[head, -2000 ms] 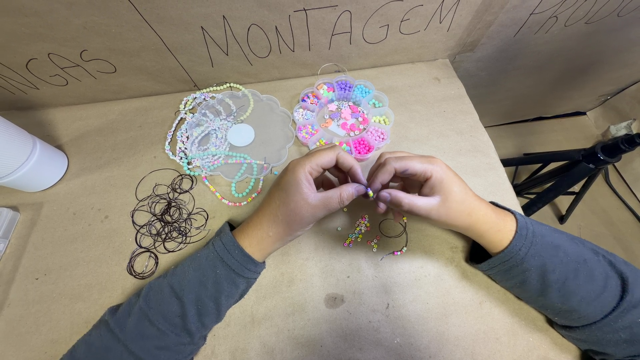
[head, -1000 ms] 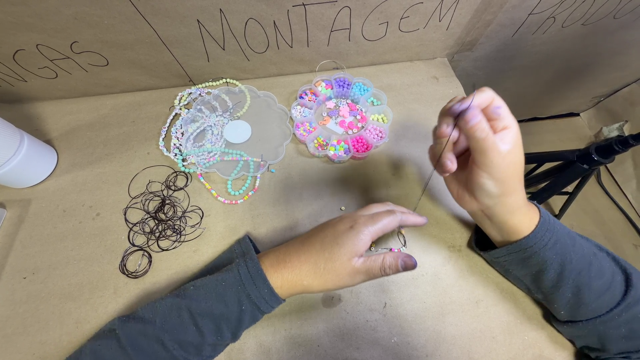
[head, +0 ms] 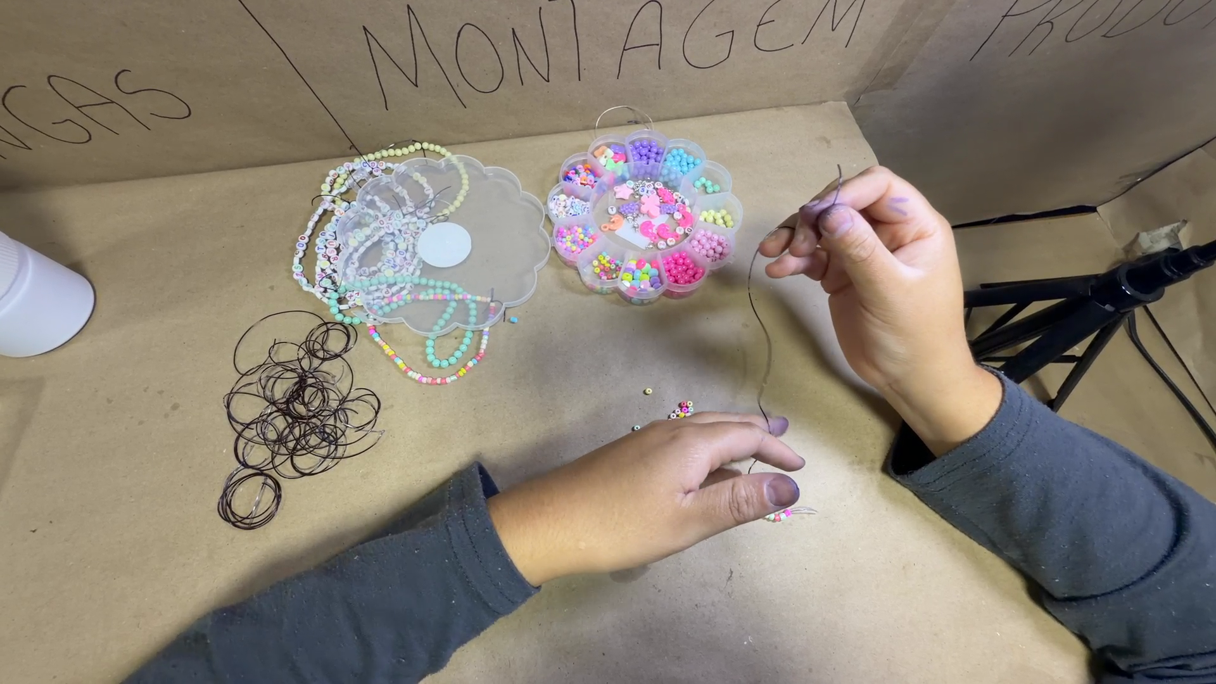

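Note:
Pinched between the thumb and fingers of my right hand [head: 888, 275] is the end of a dark thin cord [head: 763, 332], raised above the table. The cord hangs down to my left hand [head: 655, 489], which is low over the table, palm down, with the fingers spread a little; whether it grips the cord is unclear. Small colored beads strung on the cord's lower part [head: 781, 516] show just past my left thumb. Loose seed beads [head: 681, 410] lie behind my left hand, partly hidden by it. A flower-shaped bead box [head: 641, 214] with filled compartments stands farther back.
A clear scalloped lid [head: 508, 228] lies among beaded strands [head: 427, 378] at the back left. A tangle of dark cord [head: 304, 399] is at the left, near a white bottle [head: 43, 299]. Cardboard walls with handwriting stand behind; a black tripod [head: 1092, 304] is at the right.
Two seconds ago both hands were together at a bead. My right hand has since risen and moved right with the cord end, while my left hand has spread out low over the table.

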